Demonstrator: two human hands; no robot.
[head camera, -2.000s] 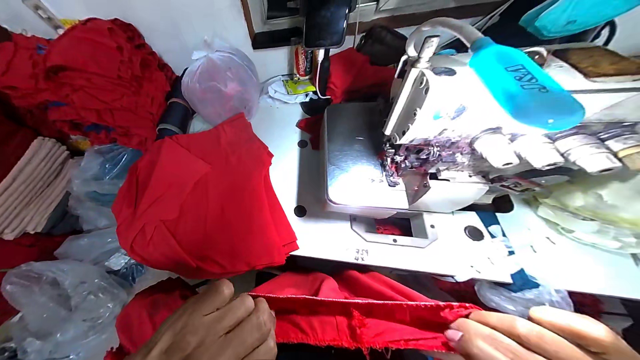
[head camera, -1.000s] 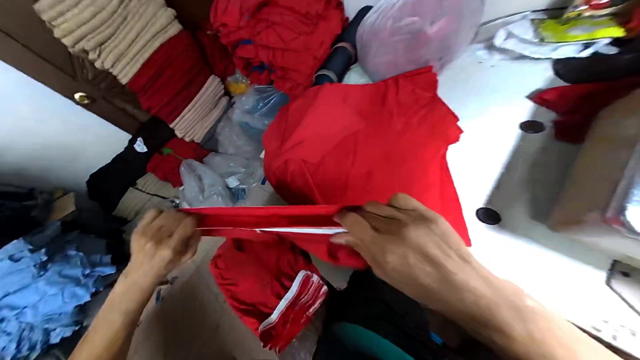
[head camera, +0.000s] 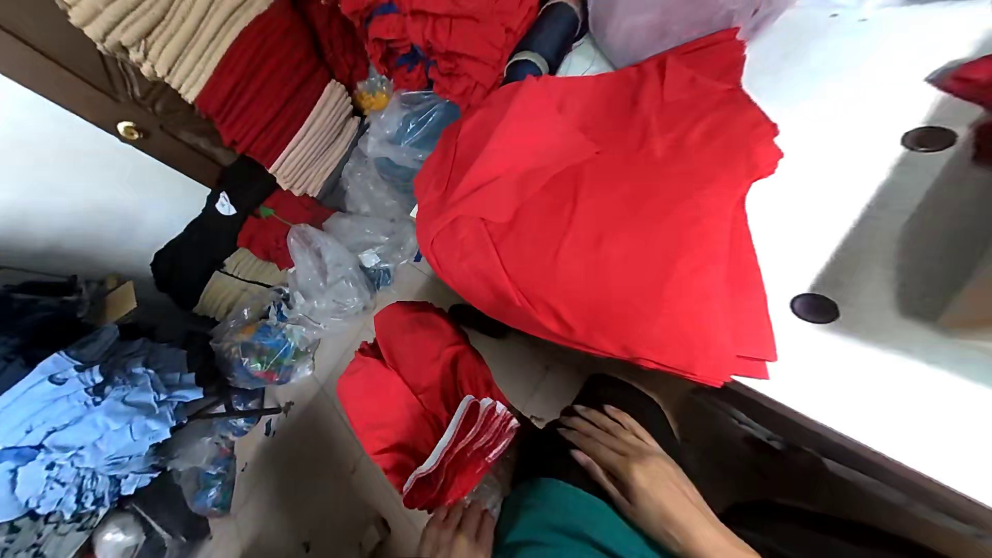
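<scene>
My right hand (head camera: 632, 473) rests flat on my dark-clothed leg, with nothing in it. At the bottom edge, my left hand (head camera: 459, 531) is partly cut off by the frame, its fingertips by the lower end of a bundle of red fabric pieces (head camera: 426, 387) with white-stitched edges; whether it grips them cannot be told. That bundle hangs beside my leg, below the table's edge. A larger stack of red fabric panels (head camera: 612, 225) lies on the white table (head camera: 876, 387) and overhangs its left edge.
Folded beige and dark red fabric (head camera: 263, 85) is piled by a brown door (head camera: 46, 46). Clear plastic bags (head camera: 325, 271) lie on the floor left of the table. Light blue fabric pieces (head camera: 85, 418) are heaped at lower left. A filled translucent bag (head camera: 674, 23) stands behind the red stack.
One second ago both hands held a red piece with a white edge stretched between them; now that piece is out of my right hand, which lies on my leg. My left hand has moved down to the bundle's end.
</scene>
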